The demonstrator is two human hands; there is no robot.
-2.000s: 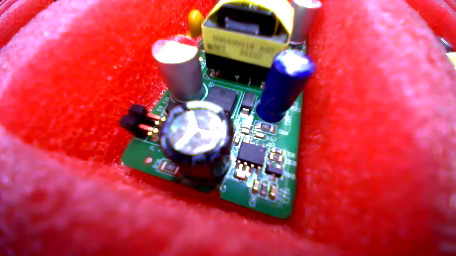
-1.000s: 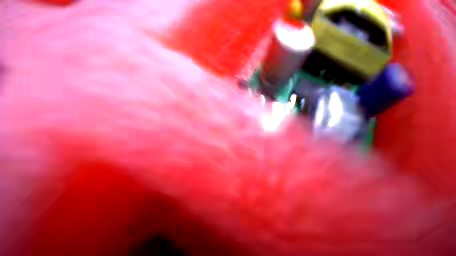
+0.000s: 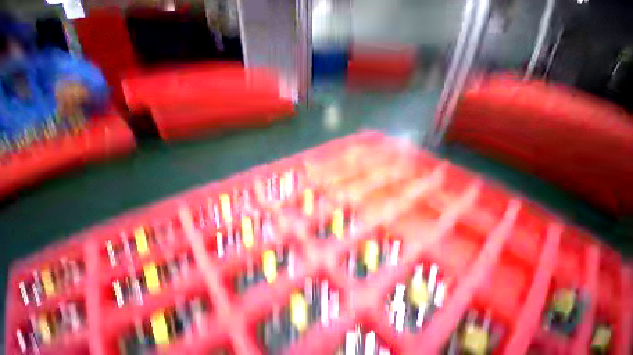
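A large red compartment tray (image 3: 444,166) fills the lower part of the head view, blurred by motion. Many of its pockets hold a circuit board (image 3: 298,312) with a yellow block and pale upright cylinders. Boards stand in the left, middle and front pockets, and a few at the lower right. Pockets toward the back and right show bare red. Neither of my hands is in the picture.
A dark green bench (image 3: 208,163) lies around the tray. Red stacked trays (image 3: 208,100) stand across it, with another red pile (image 3: 541,132) at the right. Metal posts (image 3: 461,69) rise behind. A person in blue (image 3: 41,90) is at the far left.
The view has pulled back from a close look at one board in a red pocket to the whole tray and the bench beyond.
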